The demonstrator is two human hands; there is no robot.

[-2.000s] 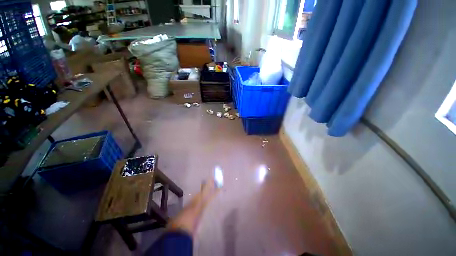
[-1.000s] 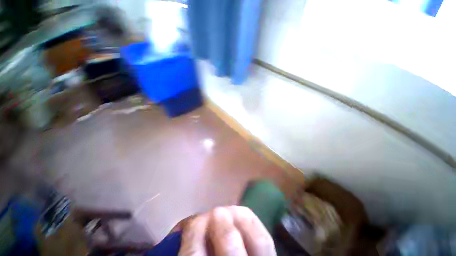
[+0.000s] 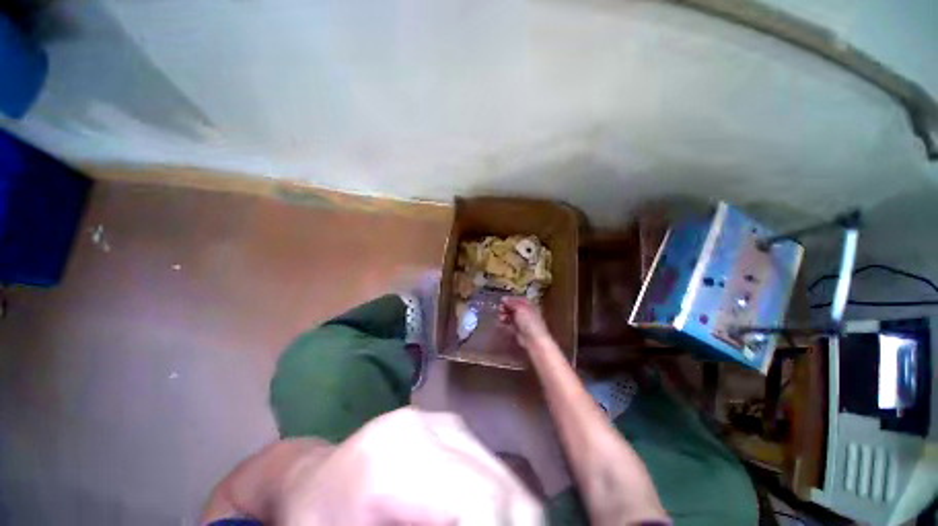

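Note:
An open cardboard box (image 3: 564,334) stands on the floor between the wearer's green-trousered legs. Beige pieces (image 3: 504,261) lie in it, with shiny clear plastic (image 3: 470,321) nearer the wearer. My right hand (image 3: 517,314) reaches down into the box at the plastic, its fingers small and unclear; whether it holds anything cannot be told. My left hand (image 3: 411,478) is large, pale and blurred close to the camera at the bottom, with its fingers not distinct.
A blue-and-silver box device (image 3: 710,288) with a silver bar between black levers stands right of the box. A cream-white machine (image 3: 872,467) is at the right edge. The white wall (image 3: 411,103) runs behind. A blue crate (image 3: 39,211) stands far left.
The view has swung right and down from the room to the box between the legs. My right hand has come into view inside the box. My left hand appears larger and closer.

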